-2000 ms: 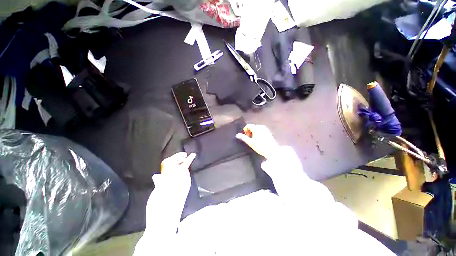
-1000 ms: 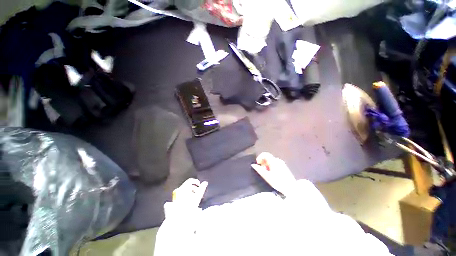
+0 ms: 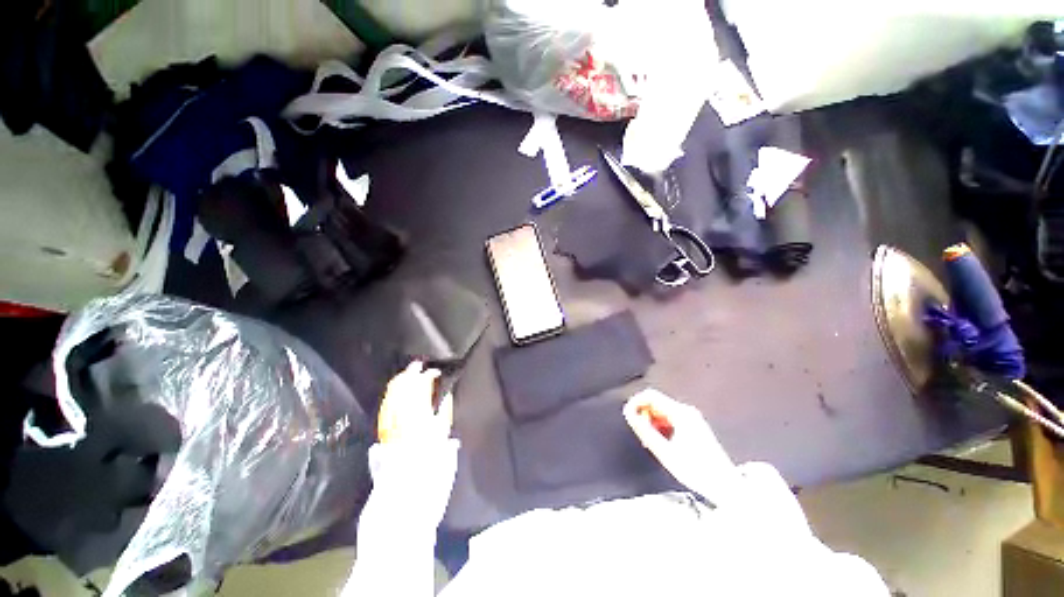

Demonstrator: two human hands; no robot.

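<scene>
A dark rectangular cut piece (image 3: 574, 364) lies flat in the middle of the table. A second dark piece (image 3: 572, 446) lies just nearer to me, its near edge by my white clothing. My left hand (image 3: 417, 402) is at the edge of a dark stack of pieces (image 3: 426, 321) left of the phone; its fingers look closed on a dark piece, partly hidden. My right hand (image 3: 663, 422) is beside the right end of the nearer piece, fingers bent; whether it holds anything is unclear. A smartphone (image 3: 525, 283) with a bright screen lies behind the pieces.
Shears (image 3: 659, 222) and a dark bundle with a white tag (image 3: 758, 222) lie at the back. An iron (image 3: 916, 317) stands at right. A clear plastic bag (image 3: 257, 408) is at left. Black bundles (image 3: 309, 239) and a red-printed white bag (image 3: 560, 58) lie farther back.
My left hand has left the nearer piece and moved left to the dark stack. My right hand stays near that piece's right end. The view has shifted left, and the phone screen has turned bright.
</scene>
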